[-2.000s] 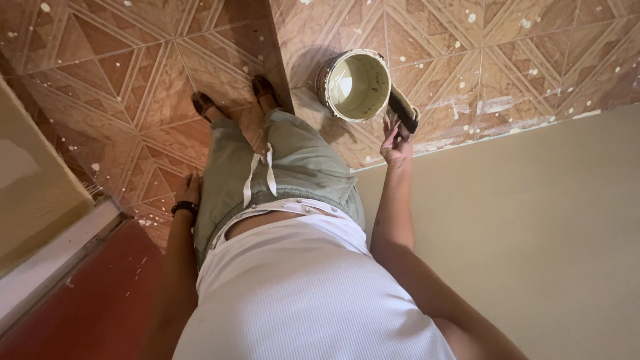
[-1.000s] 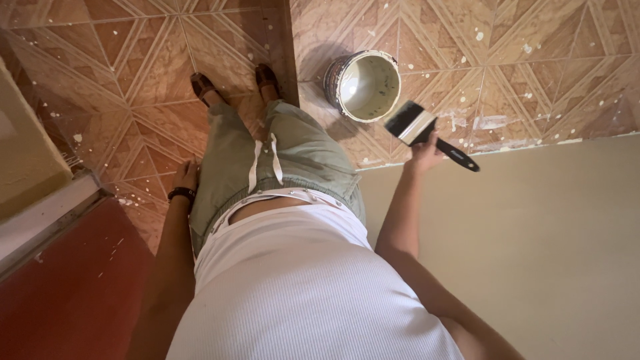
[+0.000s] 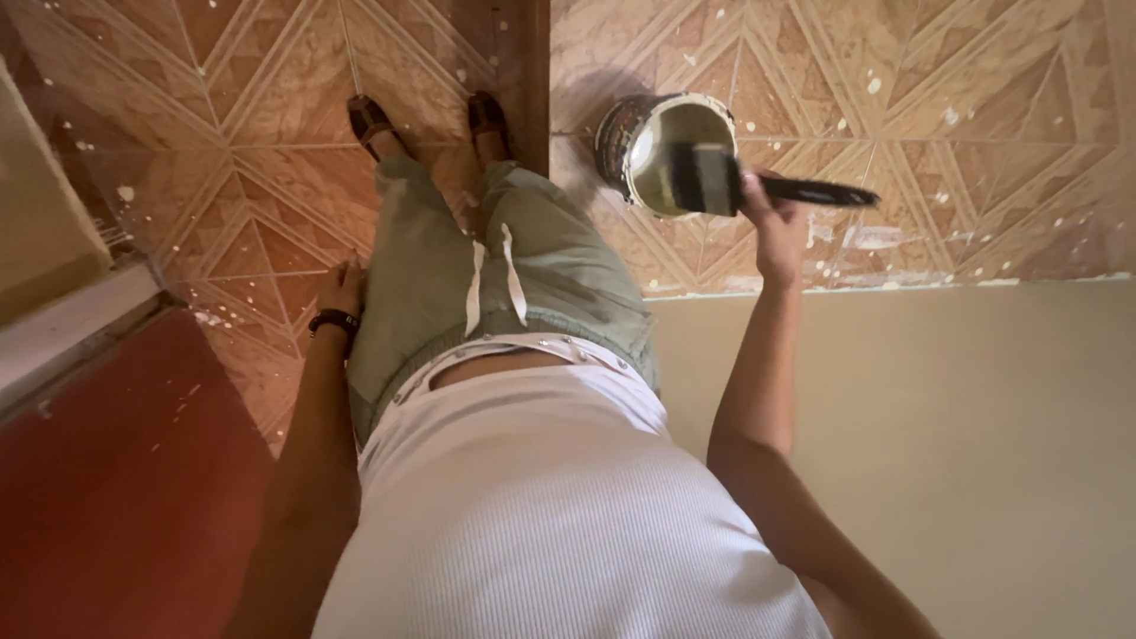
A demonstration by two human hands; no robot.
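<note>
My right hand (image 3: 777, 226) grips a wide flat paintbrush (image 3: 821, 191) with a black handle, a metal ferrule and dark bristles. The brush head is over the mouth of a paint bucket (image 3: 612, 146), somewhat blurred; whether its bristles touch the inside cannot be told. Pale greenish paint coats the inside of the bucket, and its outside is smeared with drips. My left hand (image 3: 344, 284), with a dark bracelet at the wrist, hangs beside my green trousers (image 3: 568, 257). Its fingers are partly hidden, and nothing is seen in it.
Brown patterned floor tiles (image 3: 958, 98) carry many paint spots. A step edge (image 3: 531, 80) runs between my feet and the bucket. On the right a beige wall (image 3: 941, 399) meets the floor along a paint-smeared edge. A red surface (image 3: 124, 479) and a white ledge (image 3: 80, 328) lie on the left.
The brush, seen beyond the bucket's rim one second ago, is now over the bucket's mouth, still in my right hand. My left hand stays by my leg.
</note>
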